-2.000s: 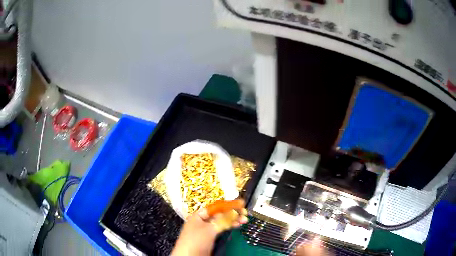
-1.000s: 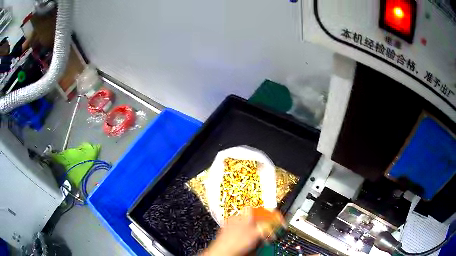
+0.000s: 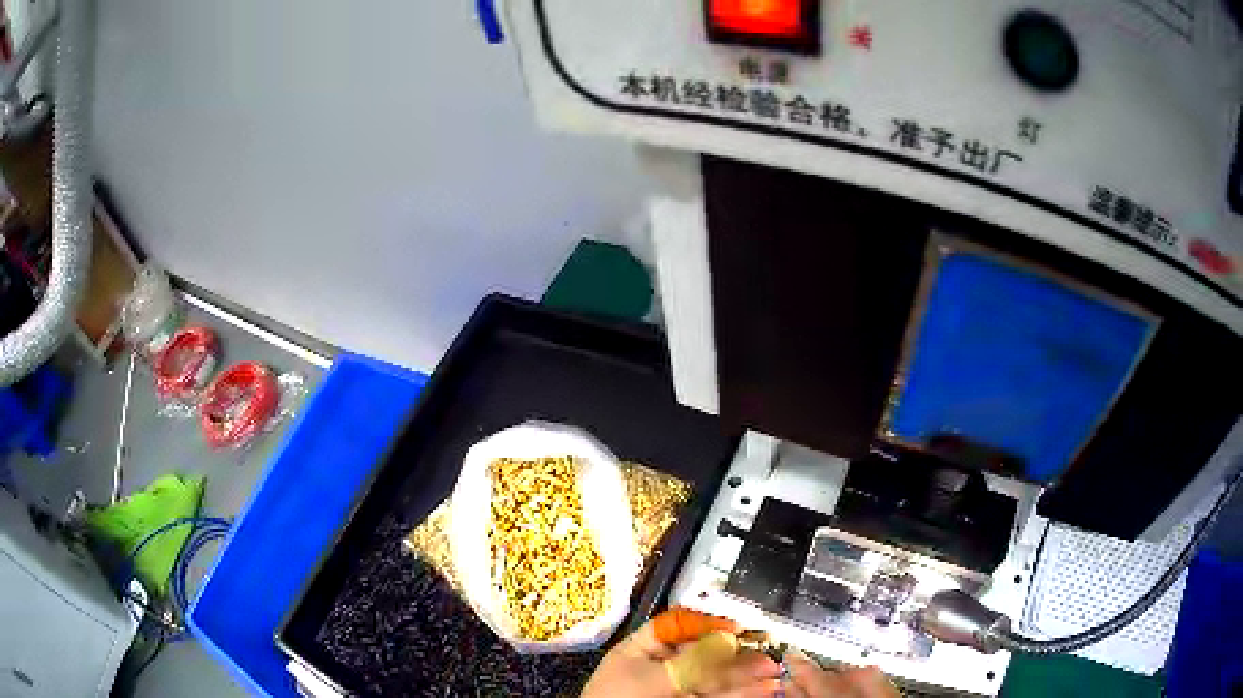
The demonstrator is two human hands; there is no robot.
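My left hand, with an orange and a pale yellow finger cot, is at the bottom edge, just in front of the crimping press. Its fingertips are pinched together, with a tiny dark and gold spot at them, too small to make out. My right hand is beside it, fingertips almost touching it, mostly cut off by the bottom edge. The white bag full of gold terminals lies in the black tray, left of my hands. The lit crimp die is above my right hand.
Small black pieces lie in the tray's near left part. A blue bin is at its left. The work lamp reaches in from the right over a printed sheet. Red coils lie on the floor.
My left hand has moved from the near edge of the terminal bag rightward to the front of the press, beside my right hand. The view has swung right since a second ago.
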